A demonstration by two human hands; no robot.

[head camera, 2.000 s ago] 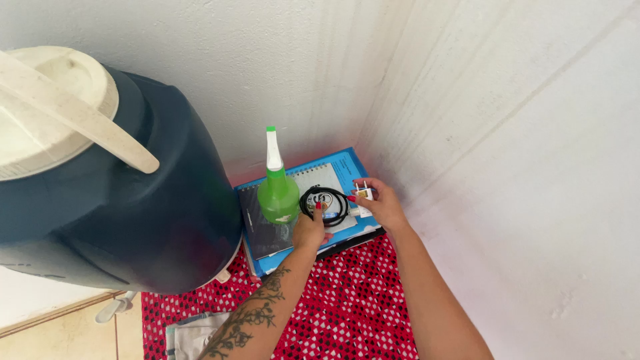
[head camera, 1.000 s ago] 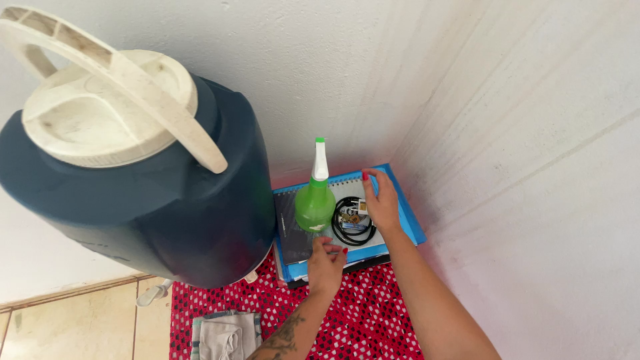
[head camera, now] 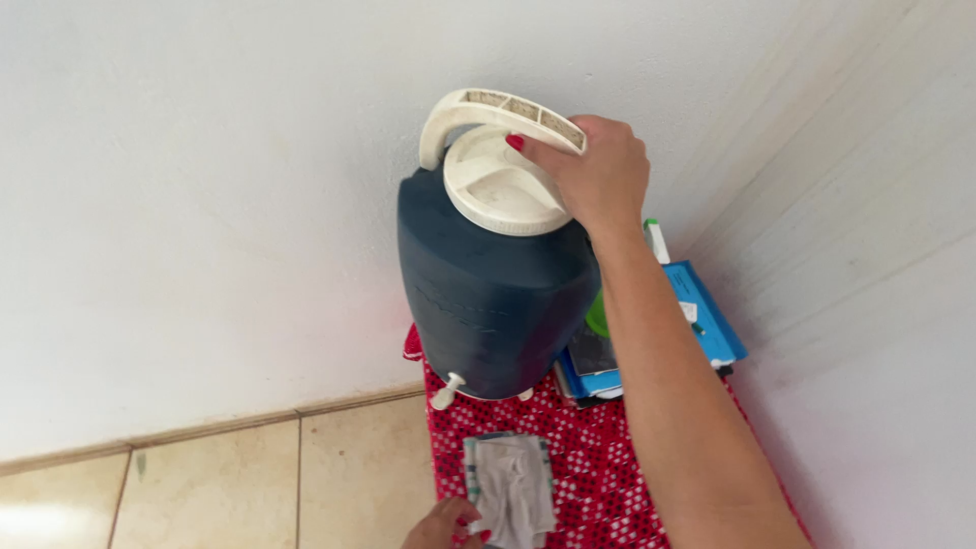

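Observation:
My right hand (head camera: 602,168) grips the right part of the white carry handle (head camera: 450,114) of a dark blue water jug (head camera: 488,290), its thumb over the handle's edge above the white screw lid (head camera: 503,187). A small white tap (head camera: 448,391) sticks out low on the jug's front. At the bottom edge, my left hand (head camera: 450,524) is at the lower left corner of a folded greyish cloth (head camera: 512,488); whether its fingers pinch the cloth I cannot tell. The jug and cloth are on a red patterned tablecloth (head camera: 587,473).
Right of the jug, partly behind my right forearm, lie stacked blue folders (head camera: 705,313) with a green spray bottle (head camera: 597,314) on them. A small white item (head camera: 689,311) rests there too. White walls meet at a corner behind; beige floor tiles (head camera: 358,465) lie at left.
Both hands have left the cable and the things on the folders. My right hand has taken hold of the jug's handle, and my left is down by the cloth. The view has swung left.

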